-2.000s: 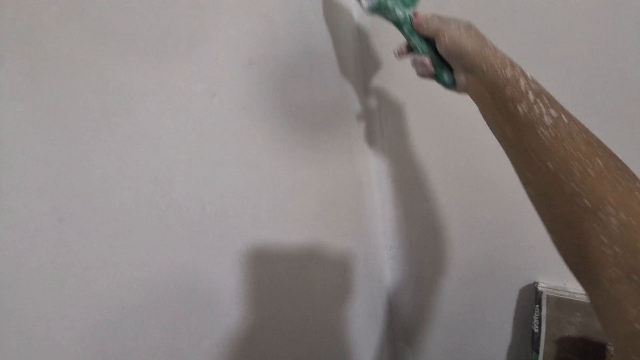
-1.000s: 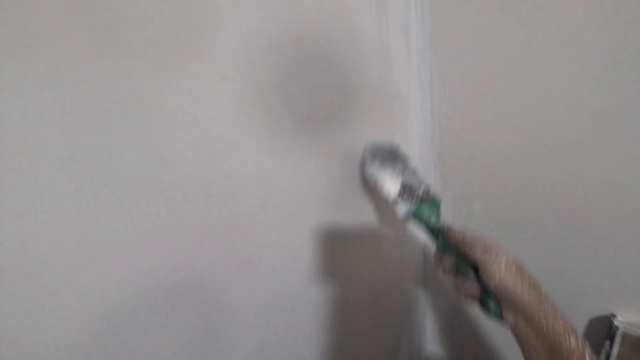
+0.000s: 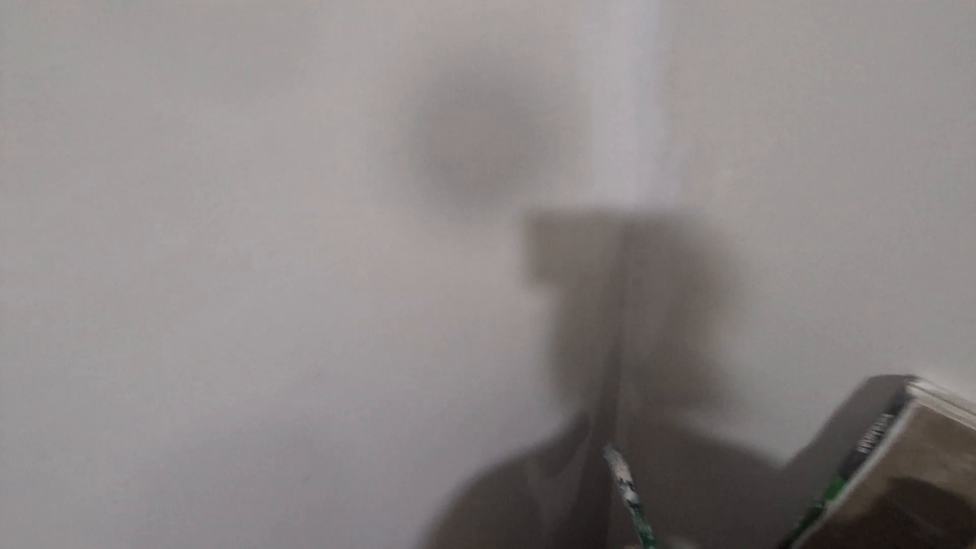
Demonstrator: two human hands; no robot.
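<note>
A paintbrush (image 3: 628,492) with a green handle and paint-smeared tip shows at the bottom edge, right of centre, its tip pointing up and slightly left near the wall corner. Only a sliver of my right hand (image 3: 671,543) appears beside the handle at the frame's bottom edge; the rest is cut off. A whiter vertical strip of paint (image 3: 625,99) runs down the corner between the two wall faces, whose lower part lies in shadow. My left hand is out of view.
At the lower right, a framed panel or box (image 3: 915,457) with a dark and green side bearing writing stands against the wall. A shadow of a head and shoulders (image 3: 648,320) falls across the corner. The pale wall (image 3: 229,267) spreads to the left.
My right hand has moved down with the paintbrush, from high on the wall to the bottom edge. The view has also shifted.
</note>
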